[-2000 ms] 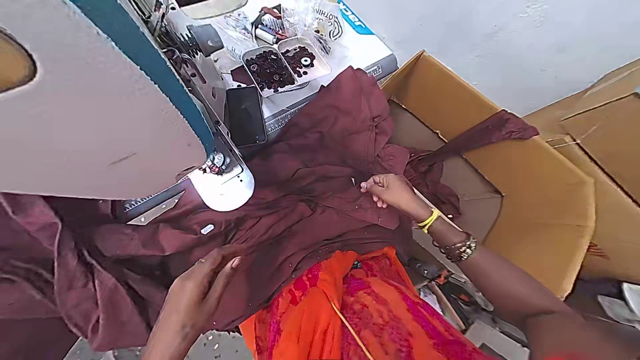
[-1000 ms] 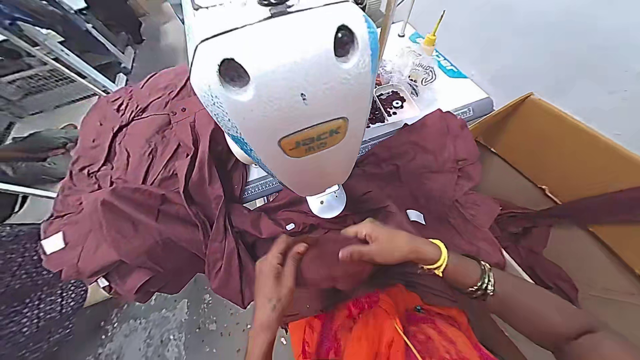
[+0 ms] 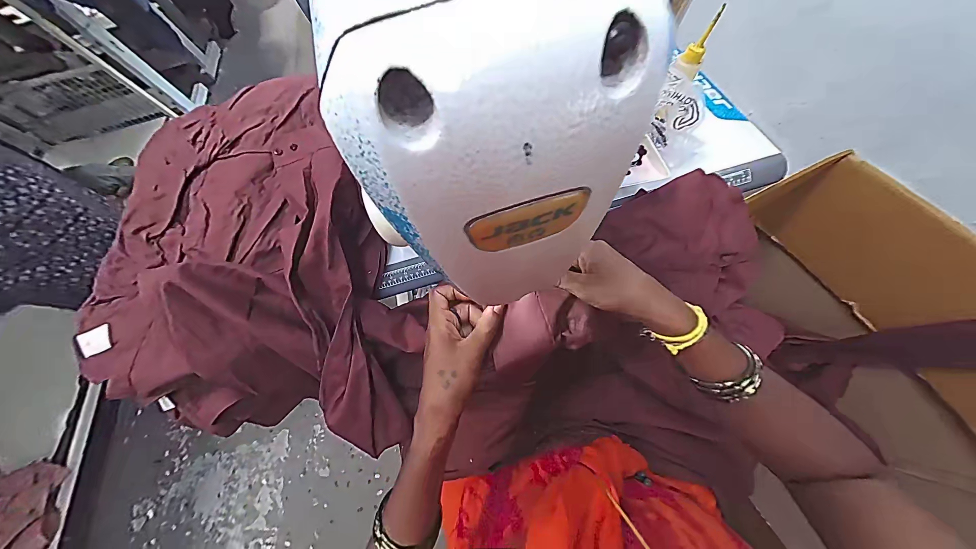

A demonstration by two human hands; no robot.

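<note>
The white head of a Jack sewing machine point(image 3: 488, 160) fills the upper middle and hides the needle area. Maroon garment fabric point(image 3: 229, 305) spreads around it and across my lap. My left hand point(image 3: 461, 335) pinches the cloth between thumb and fingers, just below the machine head's lower tip. At the head's lower right edge, my right hand point(image 3: 618, 282) grips another part of the cloth, its fingertips partly behind the head. A short pink-maroon fold lies between the hands. A white label point(image 3: 94, 341) shows on the cloth at far left.
An open cardboard box point(image 3: 877, 236) stands at right, with a strip of maroon cloth over it. Behind the machine are a yellow-tipped bottle point(image 3: 692, 57), a plastic bag and part of a button tray point(image 3: 648, 164). Metal racks point(image 3: 145, 53) stand at upper left.
Both hands have come together at the machine head; two seconds ago they were apart, the left one open over the cloth. The view has shifted and moved closer to the head.
</note>
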